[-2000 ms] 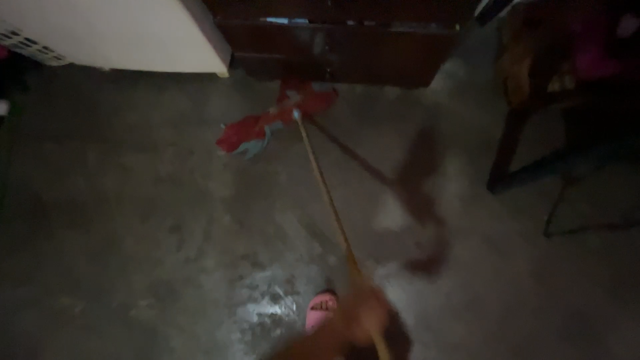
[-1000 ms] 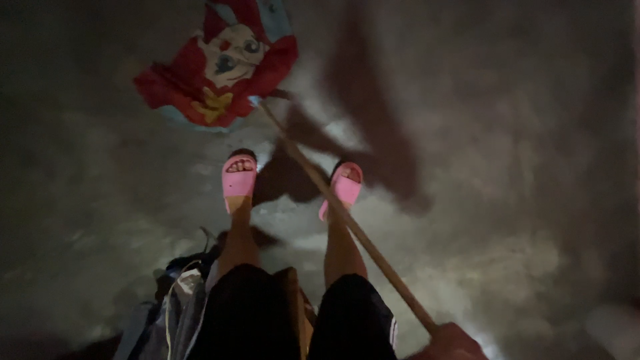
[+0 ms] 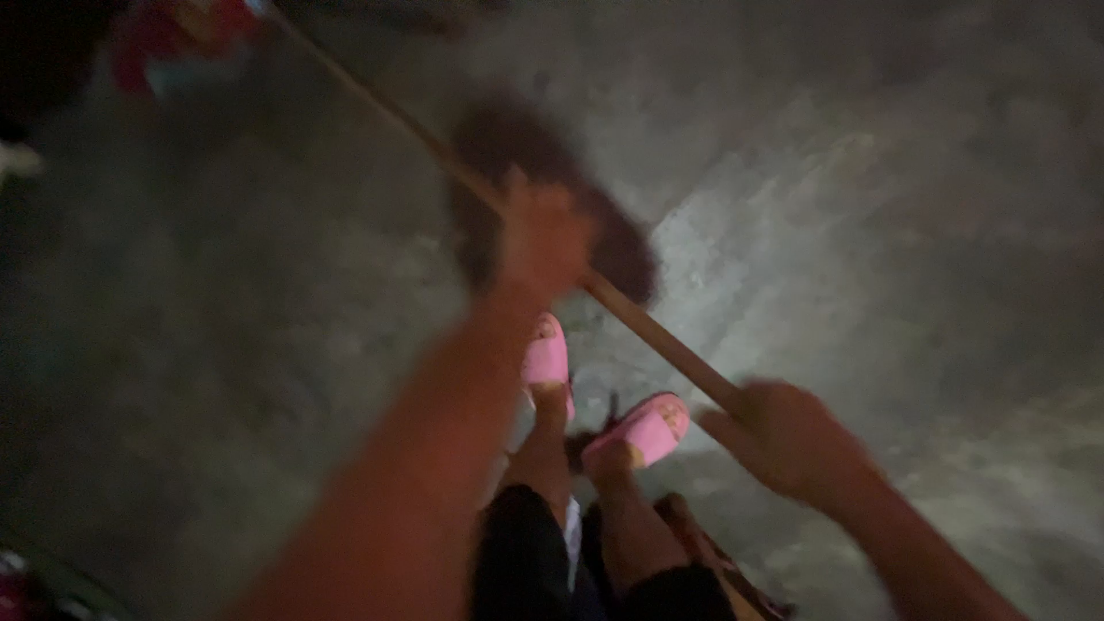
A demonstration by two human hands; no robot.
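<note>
A long wooden mop handle (image 3: 664,341) runs slantwise from the upper left to the lower right. My left hand (image 3: 543,233) is closed around its middle, blurred by motion. My right hand (image 3: 780,435) grips the handle near its lower right end. At the far end, in the top left corner, a red and light blue cloth (image 3: 190,34) lies against the floor, partly cut off by the frame and blurred.
Below the handle are my feet in pink slippers (image 3: 548,349) on the grey concrete floor (image 3: 862,216). A wooden object (image 3: 733,578) stands behind my legs. Dark, unclear things lie at the upper left and lower left edges.
My left hand is now in view on the handle; one second ago only one hand showed, at the handle's lower end. The cloth is farther from my feet than one second ago. The view has shifted.
</note>
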